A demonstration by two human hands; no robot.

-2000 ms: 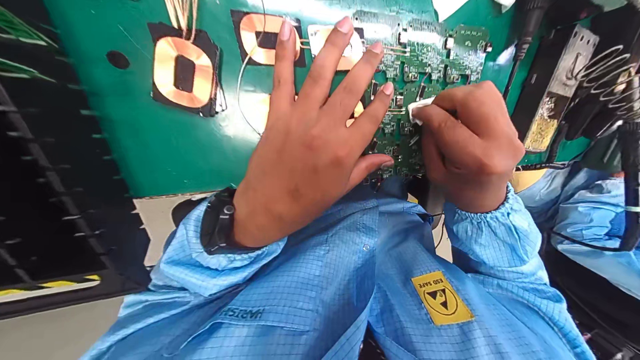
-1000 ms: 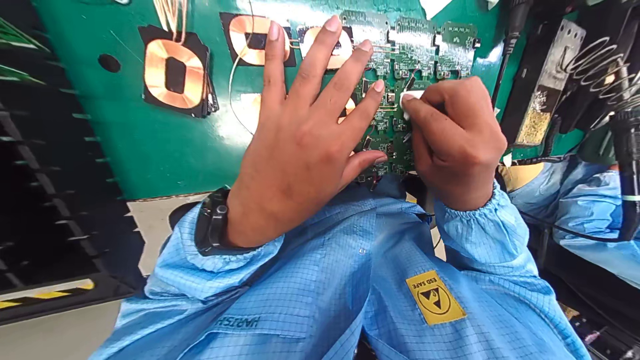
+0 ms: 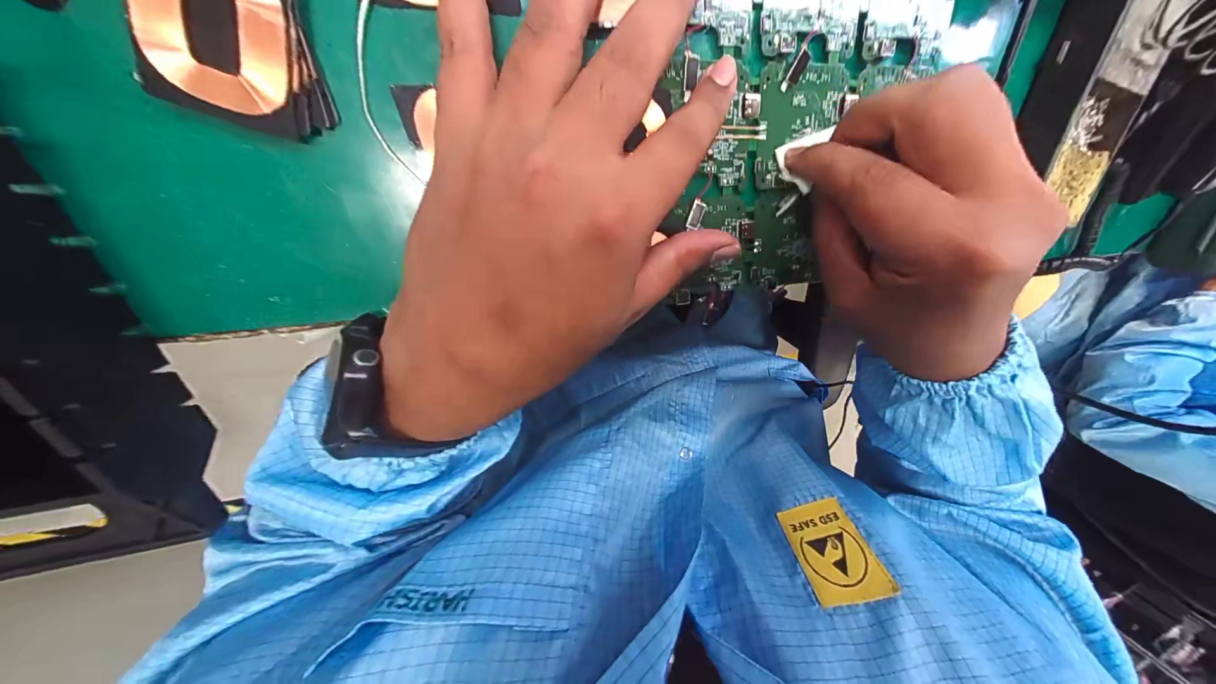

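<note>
A panel of green circuit boards (image 3: 784,104) lies on the green mat, with small connectors and short wires on it. My left hand (image 3: 541,199) is spread palm down, its fingers apart across the left part of the panel and over copper coils that it partly hides. Between thumb and forefinger my right hand (image 3: 921,209) pinches a small white cloth or wipe (image 3: 803,157), which touches the panel right of my left fingertips. The other fingers of that hand are curled.
A copper coil on black backing (image 3: 261,85) lies on the green mat (image 3: 218,209) at the upper left, beside a thin pale wire (image 3: 370,104). A metal tray (image 3: 1092,142) and dark cables stand at the right. A co-worker's blue sleeve (image 3: 1140,361) shows at the right edge.
My right hand stays closed on the white wipe over the panel, with only small shifts. My left hand remains spread in about the same place. The view has moved nearer or lower.
</note>
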